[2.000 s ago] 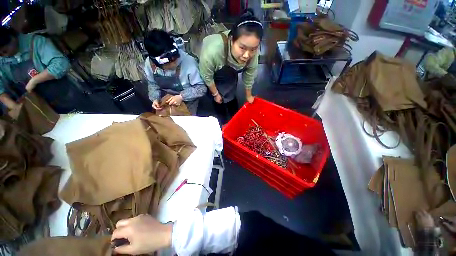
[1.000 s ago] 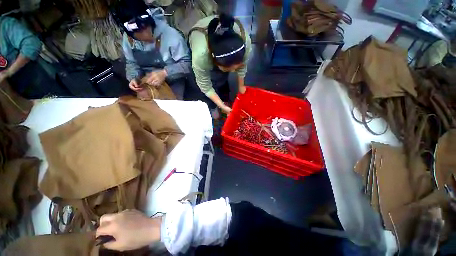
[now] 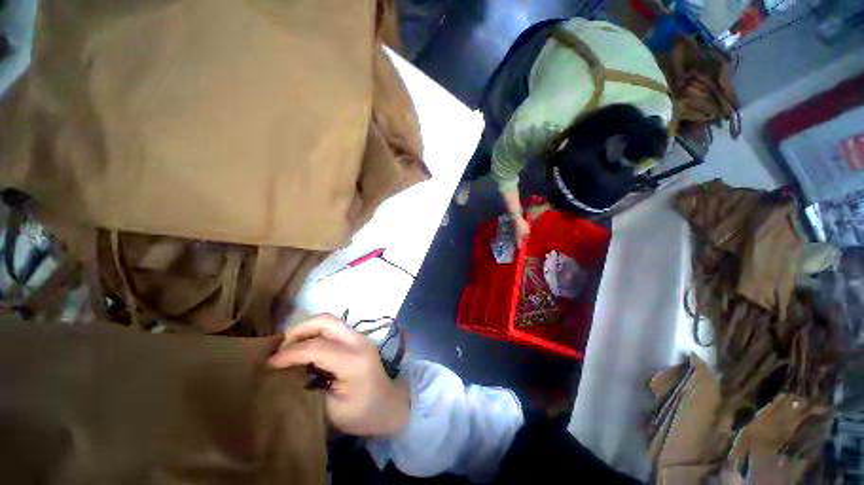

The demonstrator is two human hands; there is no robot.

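A brown bag (image 3: 152,407) lies at the bottom left, close to the camera. My right hand (image 3: 346,374) pinches its upper right corner between thumb and fingers. A small dark object (image 3: 319,377) shows under my fingers; I cannot tell what it is. A pile of brown bags (image 3: 208,114) with narrow straps lies just beyond, on the white table (image 3: 431,123). My left hand is not in view.
A thin red-handled tool (image 3: 368,258) and a dark cord lie on the table. A red crate (image 3: 488,294) with small parts stands on the floor beyond. A person (image 3: 606,85) bends over it. More brown bags (image 3: 758,275) lie on a second table at right.
The view has turned and come closer to the bags. The person has bent further over the crate, one arm reaching down to it. My right hand still holds the bag's edge.
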